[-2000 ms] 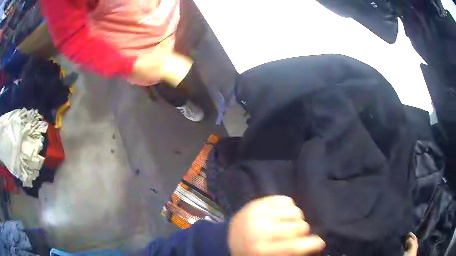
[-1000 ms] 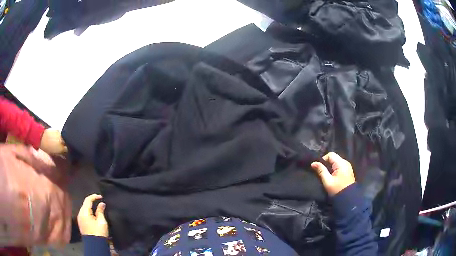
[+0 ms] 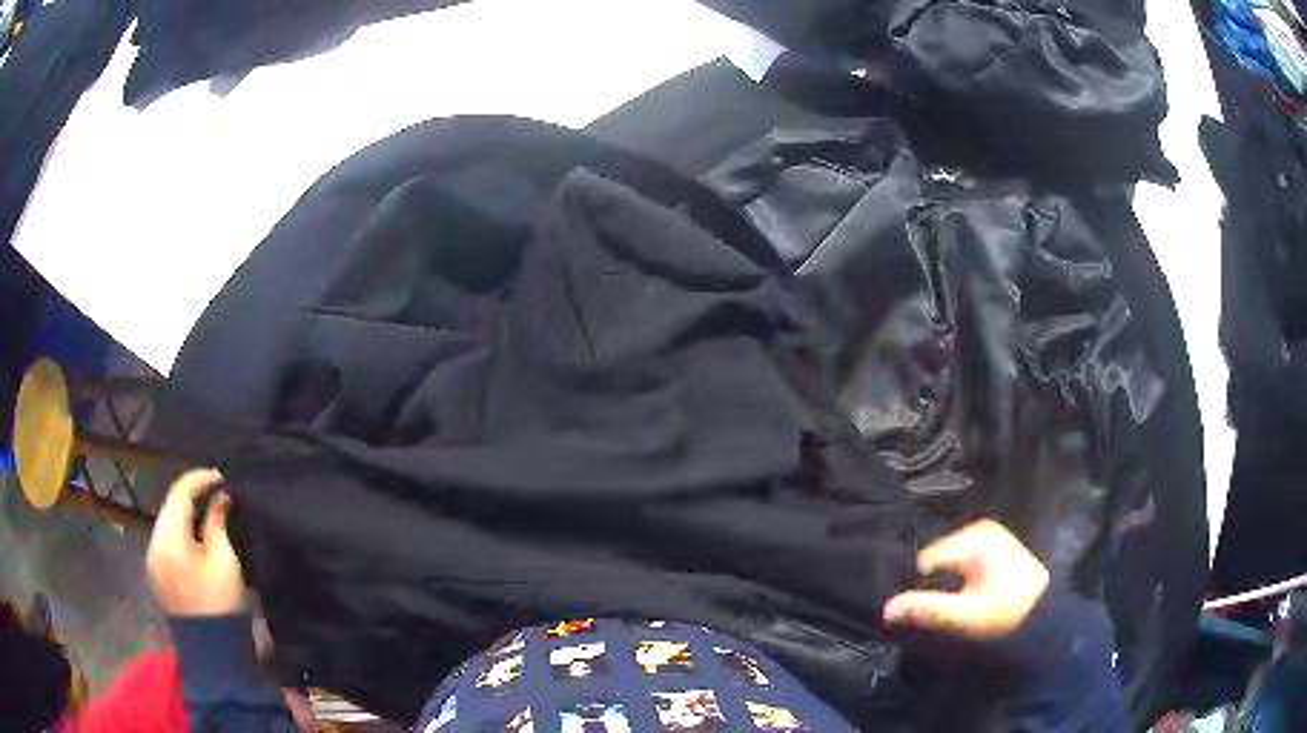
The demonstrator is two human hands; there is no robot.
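Observation:
A matt black garment lies spread and folded over the near side of the white table, with a wide curved edge at the left. Shiny wrinkled black lining shows at its right. My left hand grips the garment's near left edge between thumb and fingers. My right hand pinches the cloth at the near right. The cloth between my hands is drawn into long folds. Part of the garment's near edge is hidden against my patterned apron.
The white table holds a crumpled black heap at the back right and more black cloth at the far left. A round yellow stool stands left. A red sleeve shows at the lower left.
My left hand has moved left and up, my right hand slightly down, and the near cloth is pulled into longer folds. The co-worker's hand has left the garment's left edge; the stool now shows.

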